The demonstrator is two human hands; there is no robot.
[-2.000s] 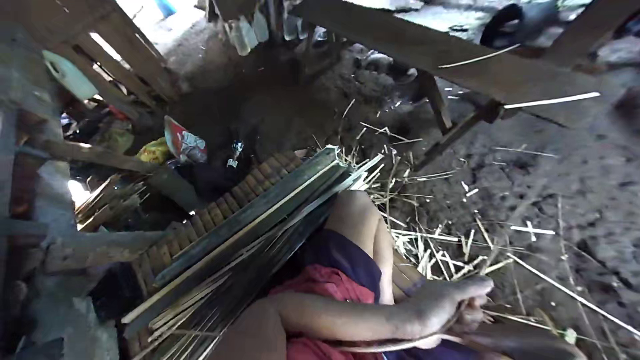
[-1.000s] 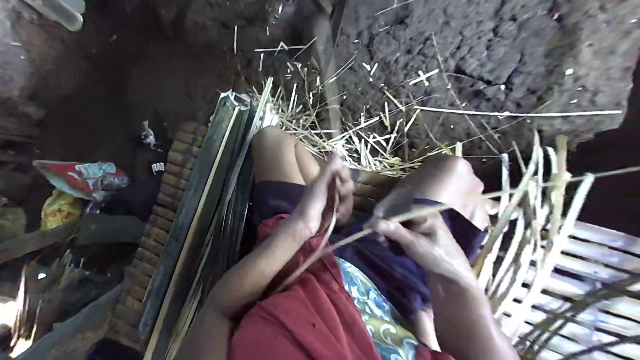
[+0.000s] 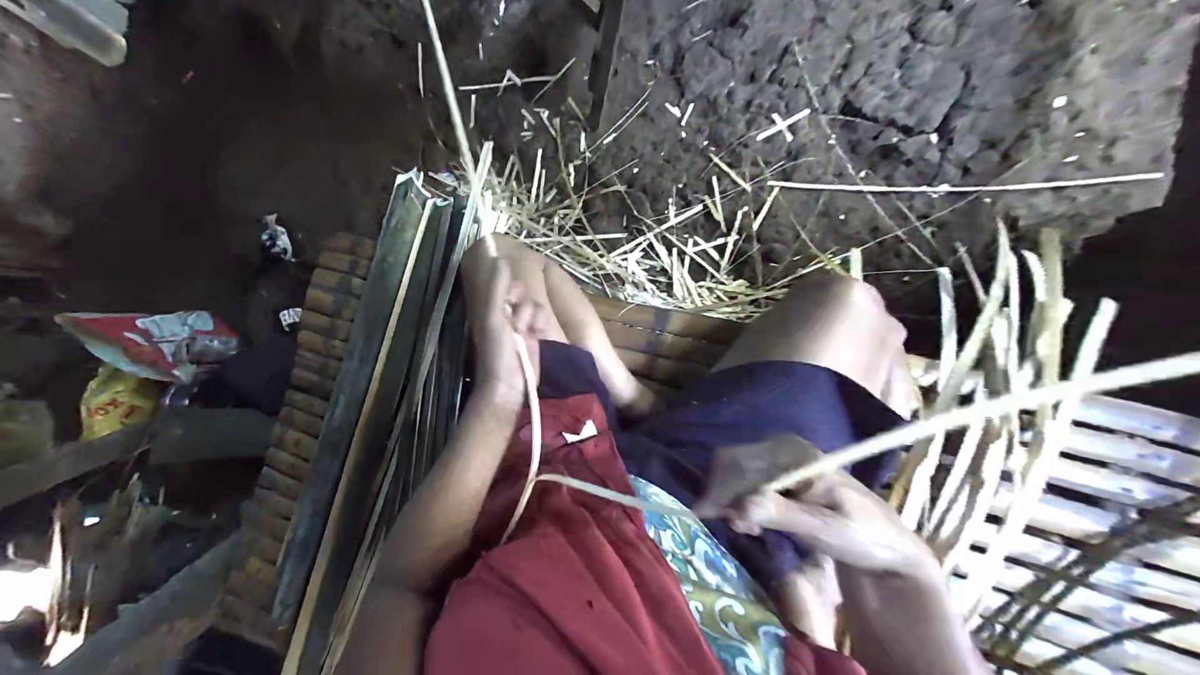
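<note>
My left hand (image 3: 506, 328) is closed round a thin pale strip (image 3: 532, 394), apparently split bamboo, beside my left knee; one end sticks up past the fingers and the other hangs over my red shirt. My right hand (image 3: 778, 487), slightly blurred, grips a second, wider pale strip (image 3: 947, 419) above my lap. That strip runs out to the right edge of the view, and its thinner tail meets the first strip over the shirt. Long split bamboo pieces (image 3: 361, 403) lie along my left side. More pale strips (image 3: 1012, 366) stand in a bunch at the right.
I sit on a bamboo slat bench (image 3: 656, 333). Shavings and offcuts (image 3: 656, 253) litter the dirt floor ahead. A white slatted surface (image 3: 1116, 469) lies at the right. Red packaging (image 3: 155, 342) and a yellow bag (image 3: 117, 403) are at the left, near a wooden beam (image 3: 206, 436).
My hands were close together over my lap one second ago; now they are wider apart, the left by my left knee. A strip now projects upward from the left hand.
</note>
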